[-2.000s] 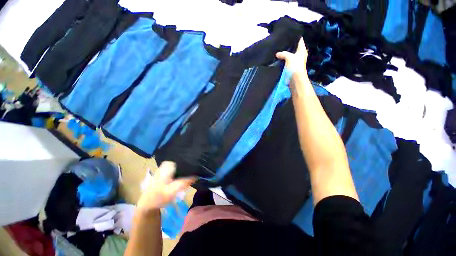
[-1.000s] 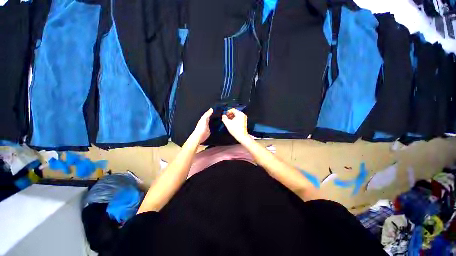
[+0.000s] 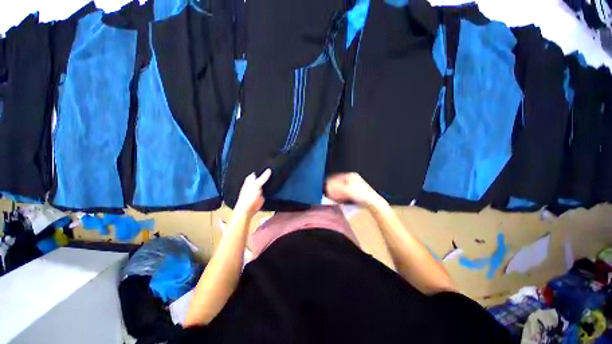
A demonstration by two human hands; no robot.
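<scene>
A black panel stack [image 3: 278, 101] with blue stripe lines lies in front of me, its lower end at the table edge. Part of its top layer is turned over there and shows a blue face [image 3: 307, 176]. My left hand [image 3: 251, 193] is at the lower left of this stack, thumb or finger pointing up over the black cloth; whether it grips the cloth is unclear. My right hand [image 3: 350, 188] is blurred, fingers curled, just right of the blue part, near the edge of the neighbouring black panel [image 3: 389, 107]. Its contents are hidden.
Blue-faced panels [image 3: 97, 121] and black ones line the table edge on both sides. Below left stand a white box-like surface [image 3: 60, 289] and a grey-blue bag [image 3: 158, 259]. Blue scraps [image 3: 493, 255] lie on the tan floor, with a cloth heap [image 3: 570, 302] at lower right.
My hands were together at the bunched lower end of the stack; now they are apart. The lower end lies flatter, with a blue face exposed. My view shifted slightly.
</scene>
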